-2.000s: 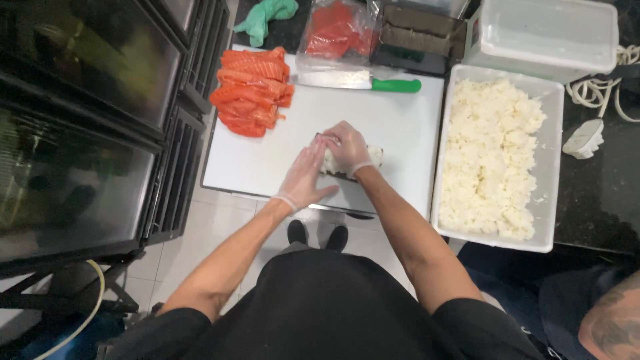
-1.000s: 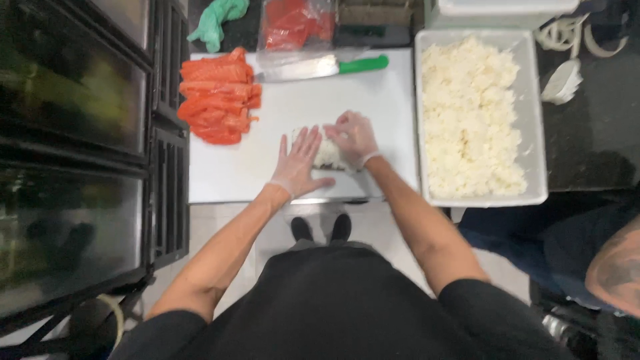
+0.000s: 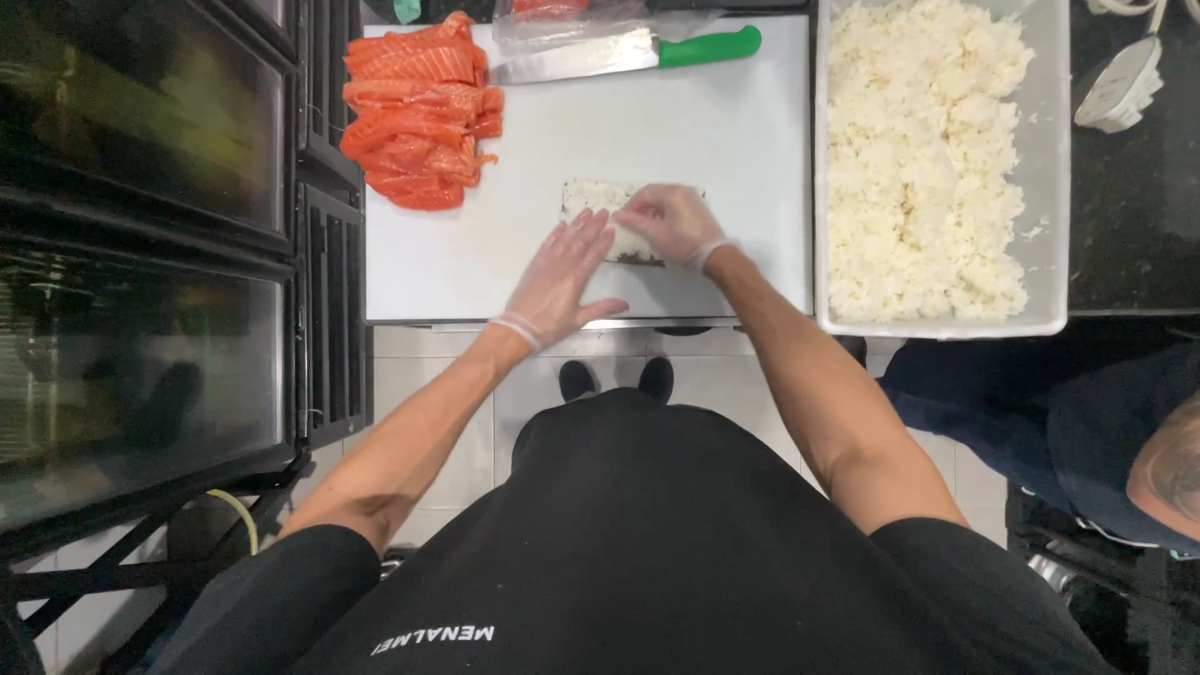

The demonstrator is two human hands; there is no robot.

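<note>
On a white cutting board (image 3: 534,272) lies a dark nori sheet covered with white rice (image 3: 600,194). My left hand (image 3: 559,272), in a clear glove, rests its fingertips on the left part of the rice, fingers extended and thumb apart. Over the right part is my right hand (image 3: 670,225), gloved too, with its fingers bent and pinched together at the rice; whether rice is between them cannot be told. Sliced raw salmon (image 3: 422,112) sits at the board's upper left. A knife with a green handle (image 3: 710,47) lies along the board's far side.
A white plastic tub (image 3: 1055,187) of cooked rice (image 3: 919,159) stands right of the board. Farther right, a white plug device (image 3: 1120,84) lies on the dark counter. Glass-door units (image 3: 141,375) flank the left. Another person's tattooed arm (image 3: 1172,469) is at the right edge.
The hands were close together over the rice two seconds ago; now they are farther apart and more of the rice sheet shows. The view has shifted.
</note>
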